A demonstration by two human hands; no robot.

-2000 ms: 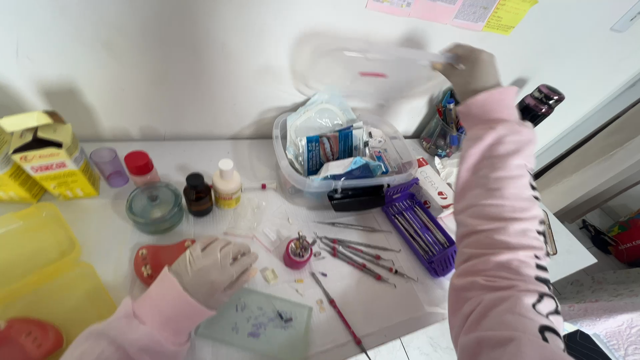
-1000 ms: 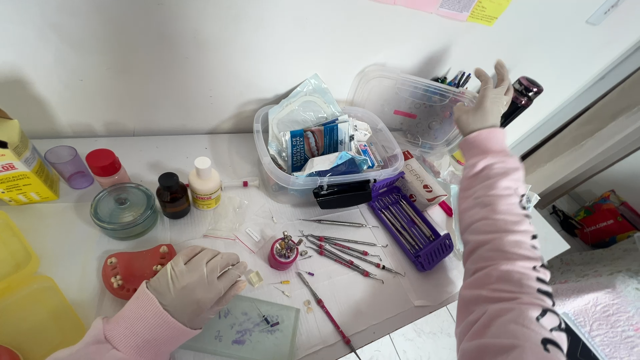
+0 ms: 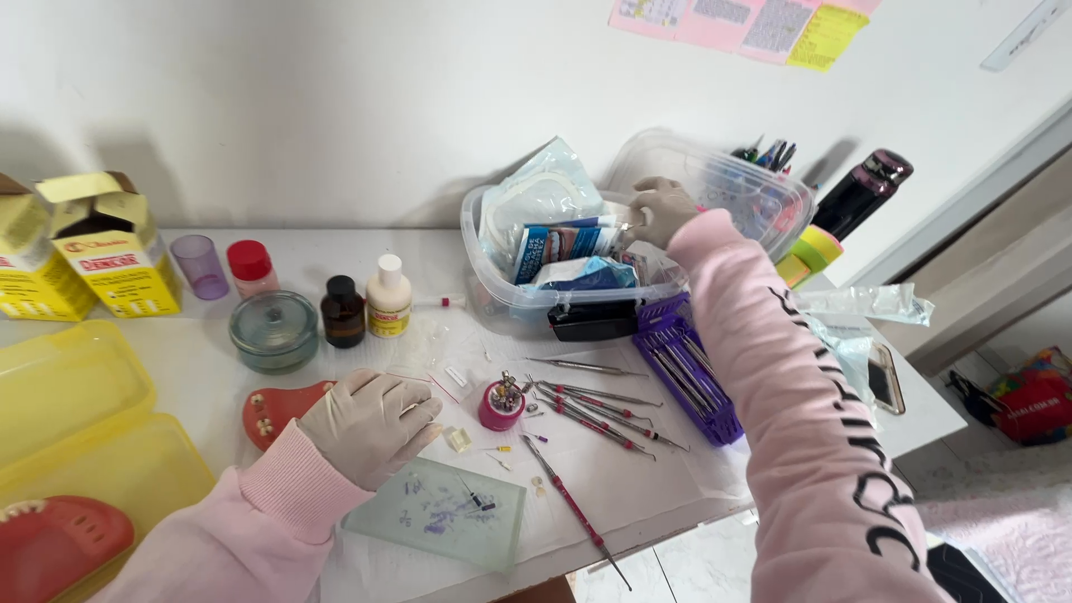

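My gloved left hand [image 3: 368, 423] rests over a red dental model [image 3: 272, 412], fingers curled; whether it holds something small is hidden. Beside it lie a frosted glass slab [image 3: 440, 511] with purple marks and a pink bur holder [image 3: 502, 402]. My gloved right hand [image 3: 662, 209] reaches into the right side of a clear plastic box [image 3: 536, 295] filled with packets and a sealed pouch [image 3: 548, 188]; its fingertips are partly hidden. The box's clear lid [image 3: 712, 167] leans behind that hand. Several dental hand instruments [image 3: 595, 419] lie in front of the box, near a purple instrument cassette [image 3: 687, 368].
A lidded glass jar [image 3: 274, 331], a brown bottle [image 3: 342, 311] and a white-capped bottle [image 3: 389, 297] stand at the left, near yellow cartons [image 3: 113, 251]. An open yellow case [image 3: 75, 394] is far left. A dark tumbler [image 3: 867, 188] and a phone [image 3: 885, 379] are at the right.
My right hand has let go of the clear lid, which leans behind the box, and has moved left into the box. My left hand stays near the red model.
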